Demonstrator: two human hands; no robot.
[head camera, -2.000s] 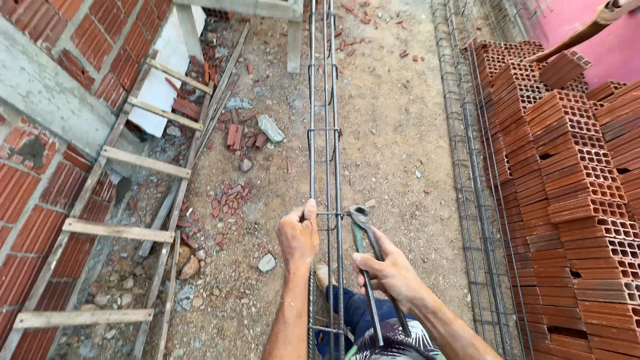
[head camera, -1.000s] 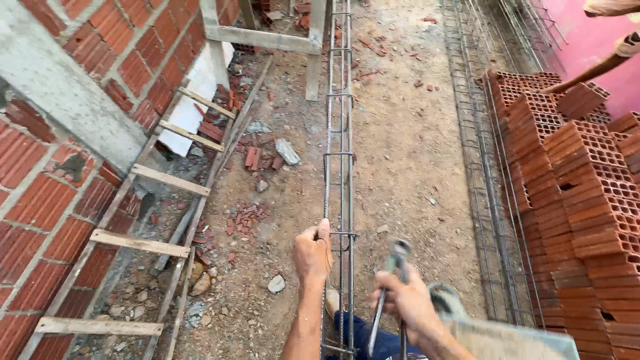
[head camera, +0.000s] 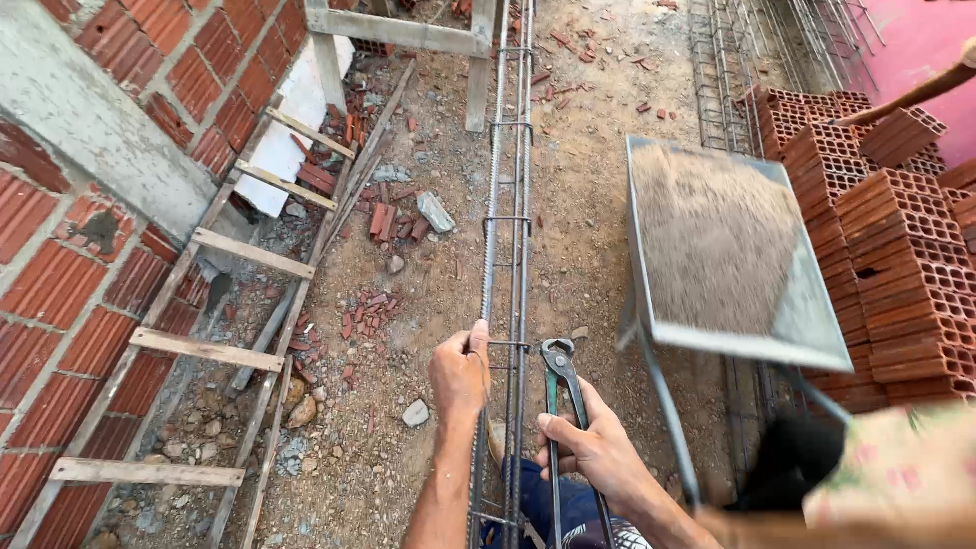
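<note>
A long rebar cage (head camera: 509, 183) with stirrups runs up the middle of the view. My left hand (head camera: 461, 374) grips its left bar beside a stirrup (head camera: 507, 343), and a thin dark wire loop shows at the fingers. In my right hand (head camera: 583, 435), just right of the cage, is a pair of end-cutting nippers (head camera: 562, 366), held by the long handles with the head pointing up. The jaws of the nippers touch nothing that I can make out.
A wheelbarrow (head camera: 644, 252) heaped with sand (head camera: 709, 236) passes on the right, pushed by a person (head camera: 900, 465). Stacked hollow bricks (head camera: 892, 282) and more rebar cages (head camera: 717, 76) lie beyond. At left, a wooden ladder (head camera: 206, 351) leans near a brick wall (head camera: 46, 305); a wooden trestle (head camera: 404, 30) stands ahead.
The sand-filled wheelbarrow and the person with it have come into view at the right. My right hand still holds the nippers; my left hand remains on the cage.
</note>
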